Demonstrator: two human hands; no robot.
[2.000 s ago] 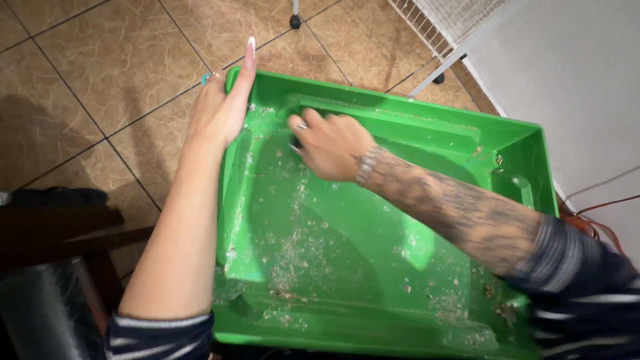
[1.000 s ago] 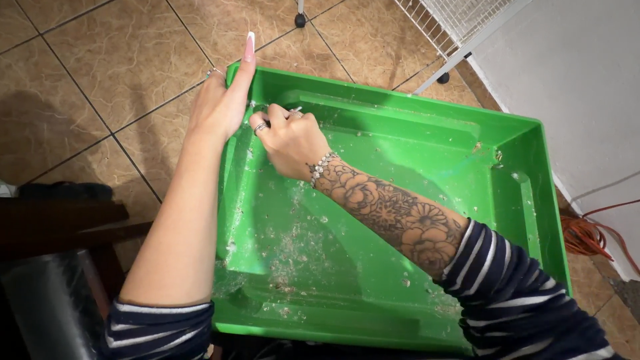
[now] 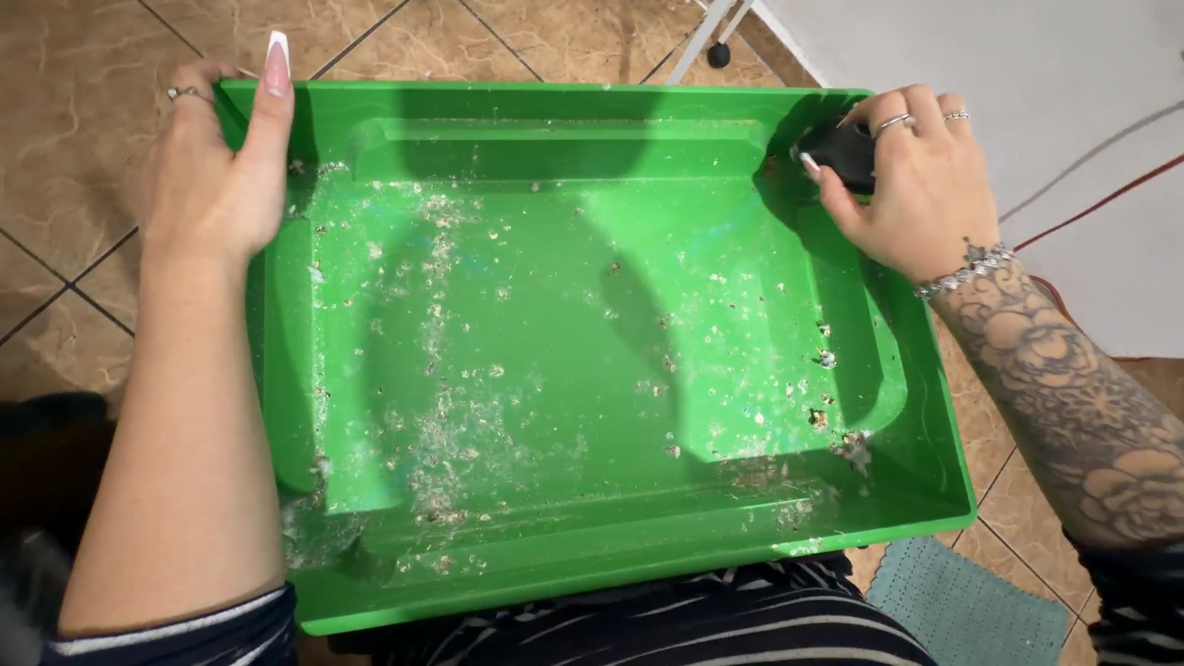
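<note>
A green plastic tray with raised sides fills the middle of the view, and pale crumbs and dirt are scattered over its bottom. My left hand grips the tray's upper left corner, thumb inside the wall and fingers outside. At the upper right corner, my right hand holds a small black object against the inside of the wall; its kind cannot be told. Larger bits of debris lie near the right wall.
Brown floor tiles surround the tray. A white metal leg with a black foot stands beyond it. Red cable crosses before a pale wall. A teal cloth lies at the lower right, beside my striped clothing.
My right hand has moved from the tray's upper left area to its upper right corner. The black object now shows in it. My left hand remains at the upper left corner.
</note>
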